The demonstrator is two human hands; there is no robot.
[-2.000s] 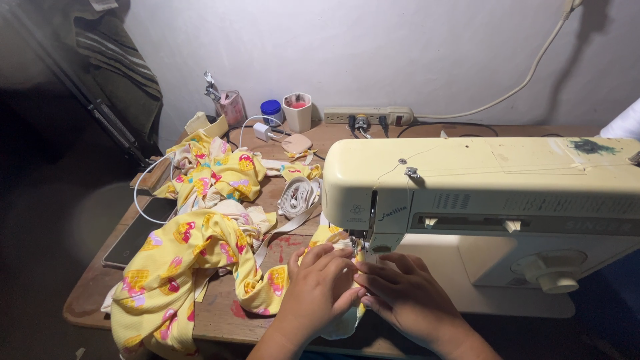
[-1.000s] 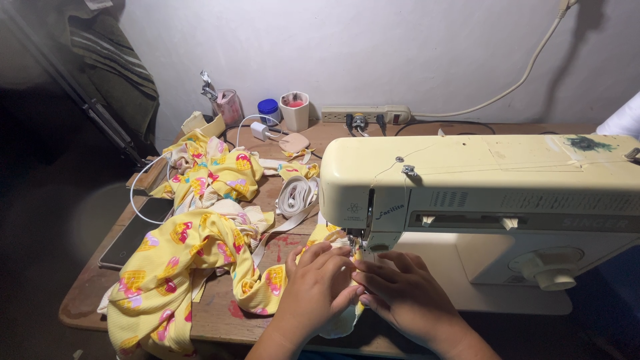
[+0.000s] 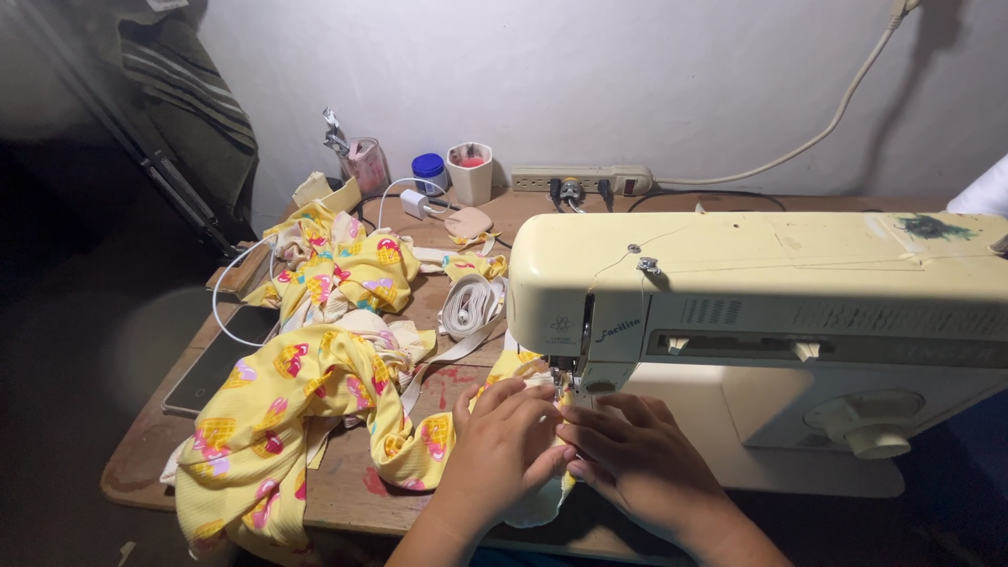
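Observation:
A cream sewing machine [image 3: 756,276] stands on the wooden table, its needle and presser foot [image 3: 561,374] over yellow printed fabric [image 3: 279,409]. The fabric runs from a heap at the left to the needle area, with a pale edge below the hands. My left hand [image 3: 504,441] lies on it just left of and below the presser foot, fingers bent, thumb and fingers at the cloth's edge. My right hand [image 3: 634,449] meets it from the right, its fingertips on the same edge near the left thumb. Thread runs over the machine's top. The fingertips partly hide the seam area.
A roll of white elastic or tape [image 3: 465,307] lies left of the machine. Behind are a power strip [image 3: 583,179], a hexagonal cup [image 3: 470,175], a blue-lidded jar [image 3: 429,173] and a white charger [image 3: 414,204]. A dark tablet or phone [image 3: 220,358] lies partly beneath the fabric heap.

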